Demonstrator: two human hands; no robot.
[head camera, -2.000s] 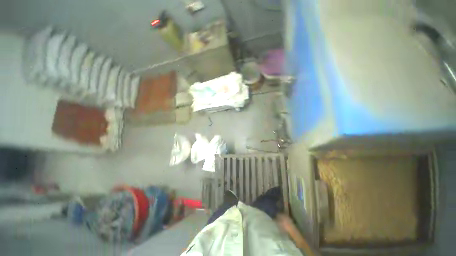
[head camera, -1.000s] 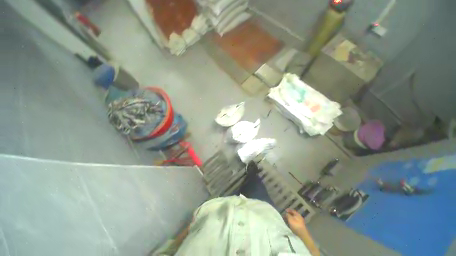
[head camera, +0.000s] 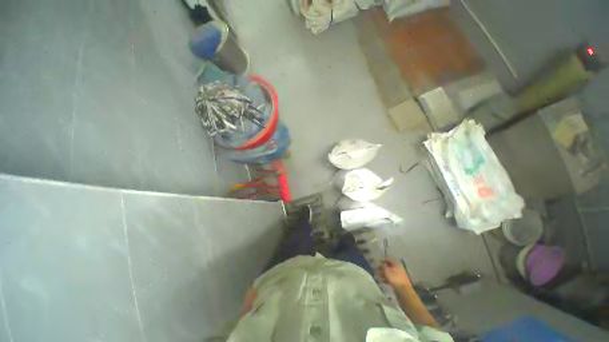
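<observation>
Three white sacks stand in a row on the floor: a bulging one farthest away (head camera: 354, 154), a middle one (head camera: 364, 185) and a nearer one (head camera: 368, 218) by the slatted step (head camera: 308, 204). My right hand (head camera: 394, 272) is low in front of my body, right of the step, with its fingers bent. A thin dark thing shows just above its fingers; I cannot tell whether the hand holds it. Of my left hand (head camera: 249, 300) only a blurred bit of skin shows beside the shirt. My feet are on or by the step.
A flat pile of empty sacks (head camera: 475, 179) lies right. A red-rimmed tub (head camera: 272, 113) and a red item (head camera: 282, 182) are left. A grey panel (head camera: 80, 260) fills the lower left. A purple tub (head camera: 544, 264) is right; a blue surface (head camera: 527, 332) is lower right.
The view has swung left; the open hopper and most of the boiler have left the picture. The feet have moved on the step. My right hand stays low by my body.
</observation>
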